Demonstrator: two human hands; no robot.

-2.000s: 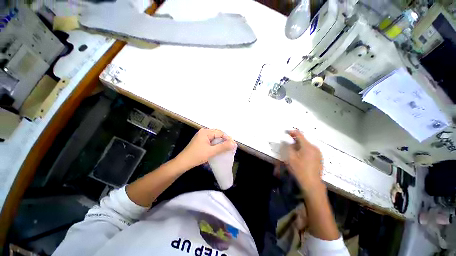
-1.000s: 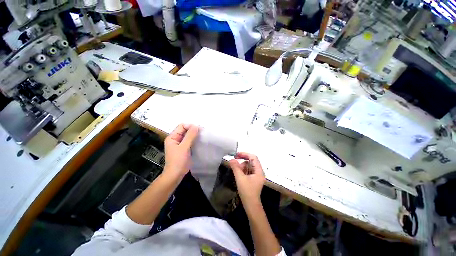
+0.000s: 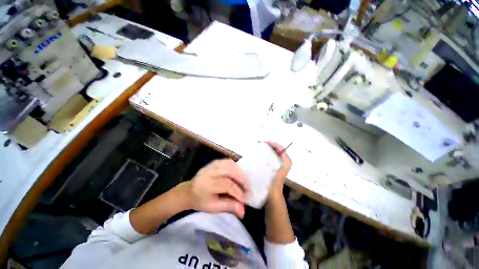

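Observation:
A small pale grey-white cloth piece is held up at the table's front edge, between both hands. My left hand grips its left side with bent fingers. My right hand is behind its right side, with fingertips at its upper right edge; the lower fingers are hidden by the cloth. A thin dark line, perhaps a thread or a tool tip, shows by the right fingertips. The thread snips lie on the machine bed.
The white table carries long pale grey curved pieces at the back left. The sewing machine stands right, its needle area ahead of my hands, with a paper sheet on its arm. An overlock machine stands left.
Since one second ago, the cloth has gone from spread flat to a smaller, upright shape. My right hand has moved up and right behind it; my left hand has moved lower and right. The view has shifted.

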